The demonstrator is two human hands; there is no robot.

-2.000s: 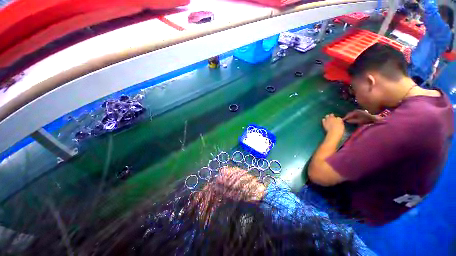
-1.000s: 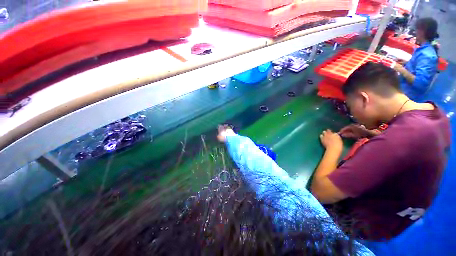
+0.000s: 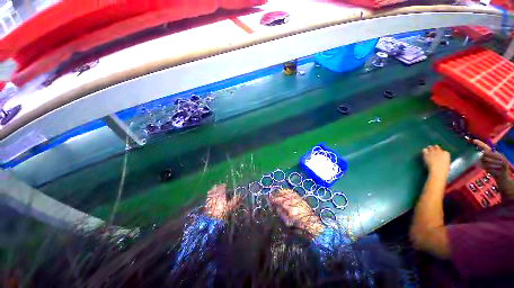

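Thin silver-grey open rings (image 3: 339,199) lie in rows on the green belt around my right hand. My right hand (image 3: 294,207) is low in the view, back of the hand up, over the rings; its fingertips are hidden. My left hand (image 3: 218,201) is just left of the rings, partly covered by hair; whether it holds anything cannot be seen. A small blue tray (image 3: 341,169) with white rings (image 3: 323,163) inside stands beyond the rings on the right.
A clear tray of dark parts (image 3: 189,114) is beyond the belt. Single dark round parts (image 3: 344,109) lie on the belt (image 3: 253,135). Red slotted trays (image 3: 479,70) and a neighbour's arm (image 3: 431,208) are at right. A metal shelf edge (image 3: 186,64) runs overhead.
My right hand, stretched out over the belt a second ago, is back at the rings. My left hand now shows. The blue tray is uncovered again. The view has shifted.
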